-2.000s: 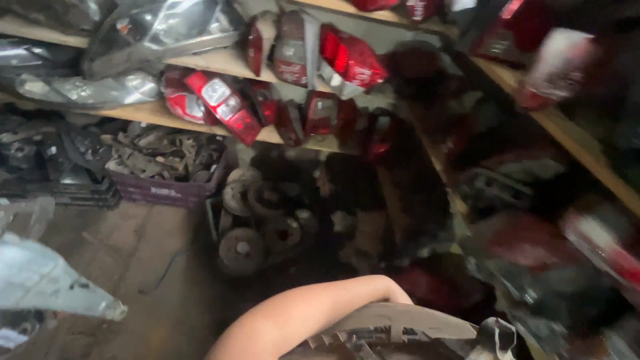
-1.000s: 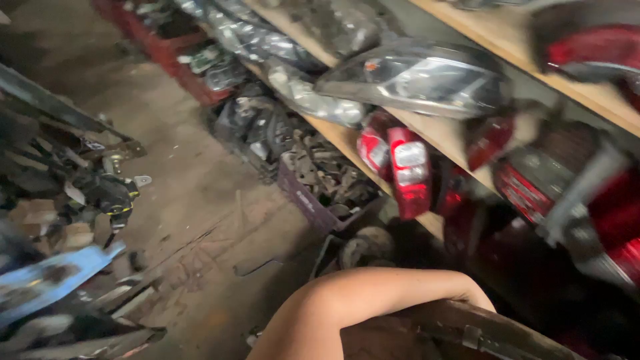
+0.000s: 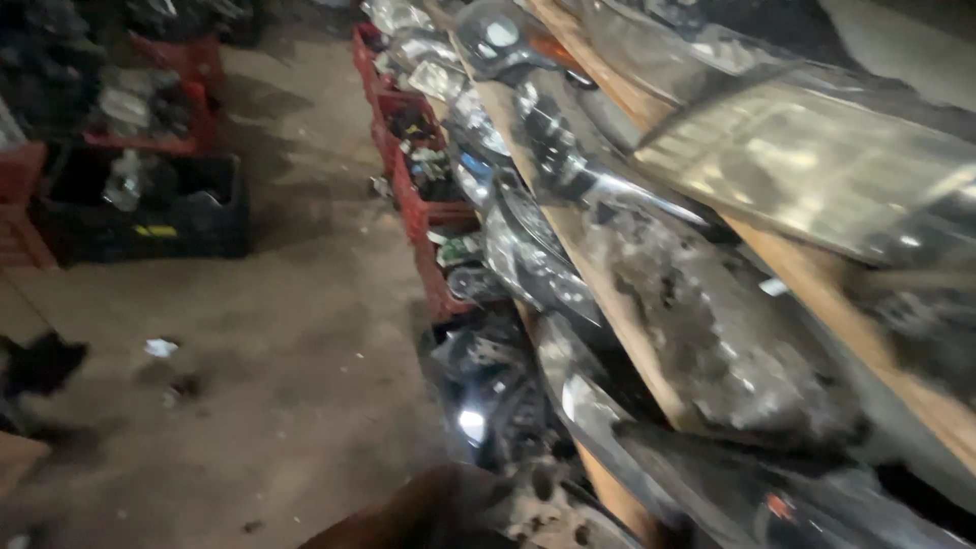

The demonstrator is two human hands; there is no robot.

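Note:
A dark, blurred forearm (image 3: pixel 404 507), apparently my left, comes in at the bottom edge and reaches a grey metal part with round holes (image 3: pixel 560 507). The arm touches or lies just beside this part; my left hand cannot be made out, so its grip is unclear. My right hand is not seen. Beside the metal part, a shelf holds a dark-edged car headlight (image 3: pixel 602 412). Further up are a clear headlight (image 3: pixel 534 252), a dusty lamp housing (image 3: pixel 709 320) and a large yellowed headlight (image 3: pixel 808 168).
Wooden shelf boards (image 3: pixel 579 252) run diagonally along the right. Below them stand red plastic crates (image 3: pixel 419 229) and a dark crate of black parts (image 3: pixel 488 381). A black crate (image 3: pixel 152 229) and a red crate (image 3: pixel 191 114) stand at the left. Small debris (image 3: pixel 162 348) lies on the floor.
The view has swung far along the shelves, from red tail lights to headlights and floor crates. The forearm, bright and bent around a dark part before, now shows only dark at the bottom edge.

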